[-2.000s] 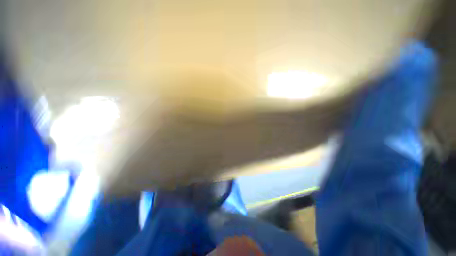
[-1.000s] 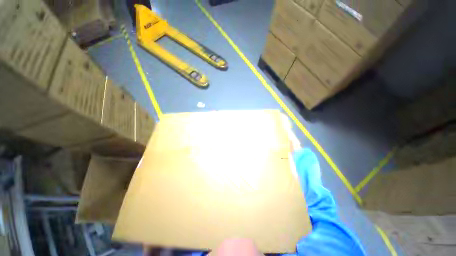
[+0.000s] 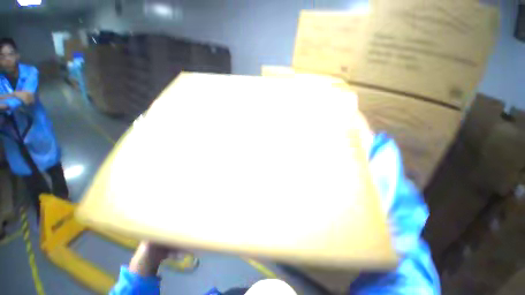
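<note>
A large brown shipping carton [image 3: 242,167] fills the middle of the view, held up in front of me, its top washed out by glare. My left hand [image 3: 148,257] is under its near left edge, partly hidden by the carton. My right hand [image 3: 366,125] is at the carton's far right side, blurred and mostly hidden, with the blue sleeve running along that side.
Stacked cartons [image 3: 423,55] stand ahead on the right, with more at the right edge. A yellow pallet jack [image 3: 75,253] is on the floor at lower left. A person in blue [image 3: 34,124] stands at the left. Dark stacks [image 3: 155,75] stand further back.
The view has lifted from the floor towards the room. The carton is still held and now sits higher. The stacked cartons are nearer, and the pallet jack has shifted to the lower left.
</note>
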